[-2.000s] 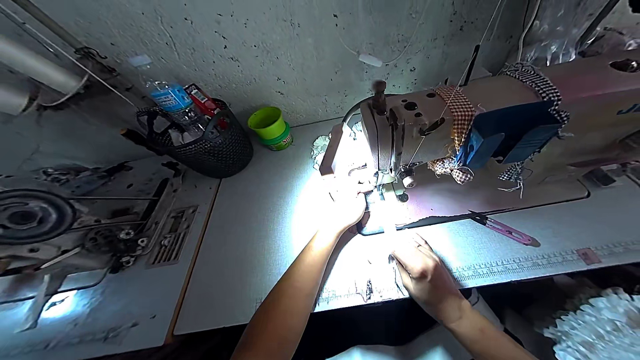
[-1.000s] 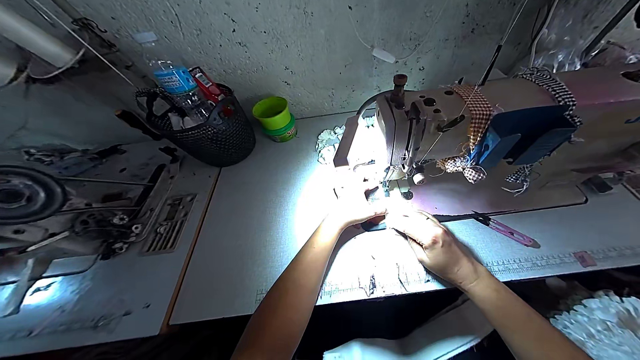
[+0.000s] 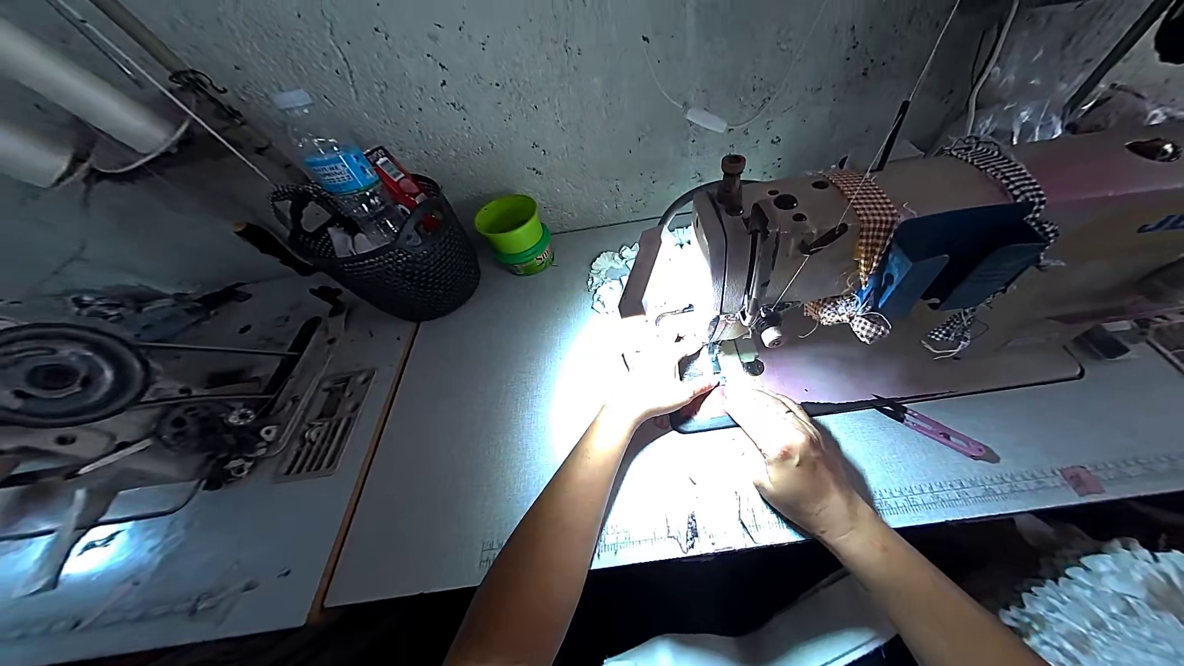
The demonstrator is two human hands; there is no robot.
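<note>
An industrial sewing machine (image 3: pixel 860 250) stands on the table, its lamp glaring over the needle area. My left hand (image 3: pixel 652 375) lies flat to the left of the presser foot (image 3: pixel 714 356), partly washed out by the light. Just in front of the foot is my right hand (image 3: pixel 782 444), fingers bent and fingertips together near the needle plate. Whether fabric is pinched there cannot be made out in the glare. Pink-handled thread snips (image 3: pixel 939 433) lie to the right of my right hand. White ruffled fabric (image 3: pixel 610 276) sits behind the machine head's left side.
A black woven basket (image 3: pixel 407 268) holding a water bottle (image 3: pixel 342 171) stands at the back left, beside stacked green cups (image 3: pixel 516 233). Another machine (image 3: pixel 176 398) is at the far left. A measuring tape (image 3: pixel 980 486) runs along the front edge. White ruffled material (image 3: pixel 1101 606) is piled at lower right.
My right hand has come in from the front edge to beside the presser foot, close to my left hand. My left hand remains left of the needle area.
</note>
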